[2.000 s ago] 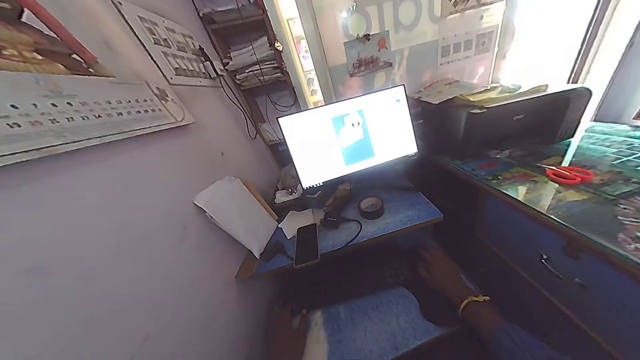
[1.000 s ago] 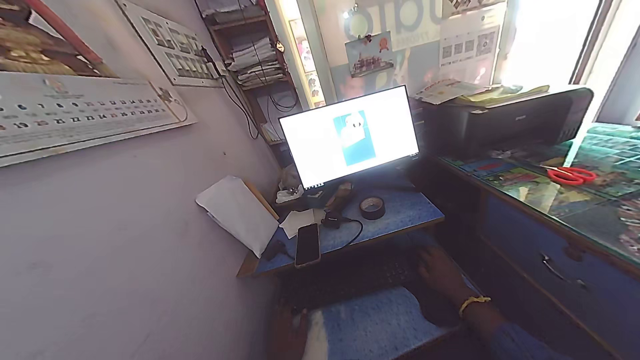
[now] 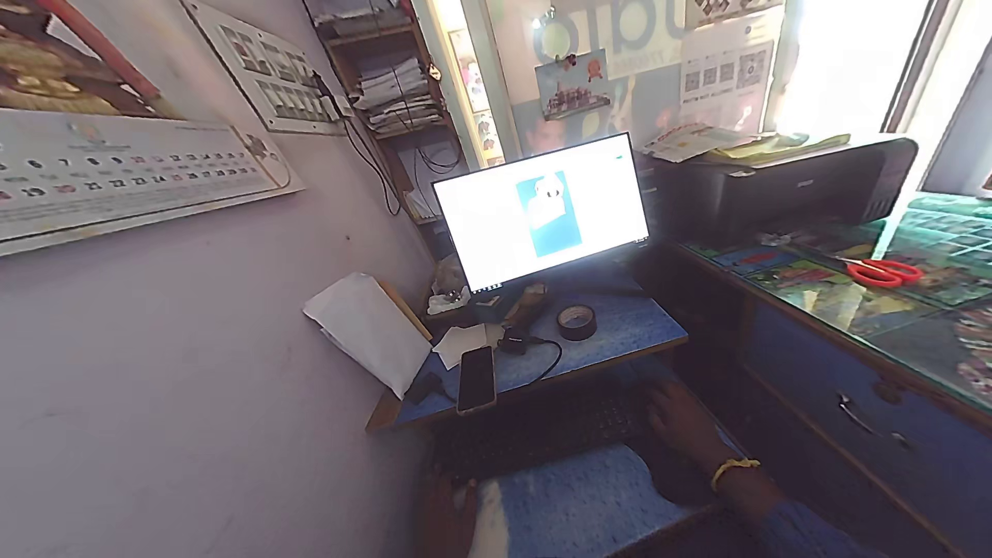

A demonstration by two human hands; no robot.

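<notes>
My right hand point(image 3: 682, 418), with a yellow band at the wrist, rests low on the right of the keyboard tray, at the edge of a dark mouse pad point(image 3: 668, 473). Shadow hides what lies under its fingers. My left hand point(image 3: 449, 511) lies at the tray's left end, by the near left corner of a black keyboard point(image 3: 535, 434); its fingers are dim. Above the tray, a lit monitor point(image 3: 546, 209) shows a blue picture with a white shape. In front of it on the blue desktop are a roll of tape point(image 3: 576, 322), a smartphone point(image 3: 476, 380) and a black cable point(image 3: 554, 360).
A white packet point(image 3: 372, 333) leans against the left wall. At right, a black printer point(image 3: 798, 186) with papers on top stands on a glass-topped counter point(image 3: 837, 310), with red-handled scissors point(image 3: 883, 271) nearby. Shelves with paper stacks point(image 3: 399, 93) rise behind.
</notes>
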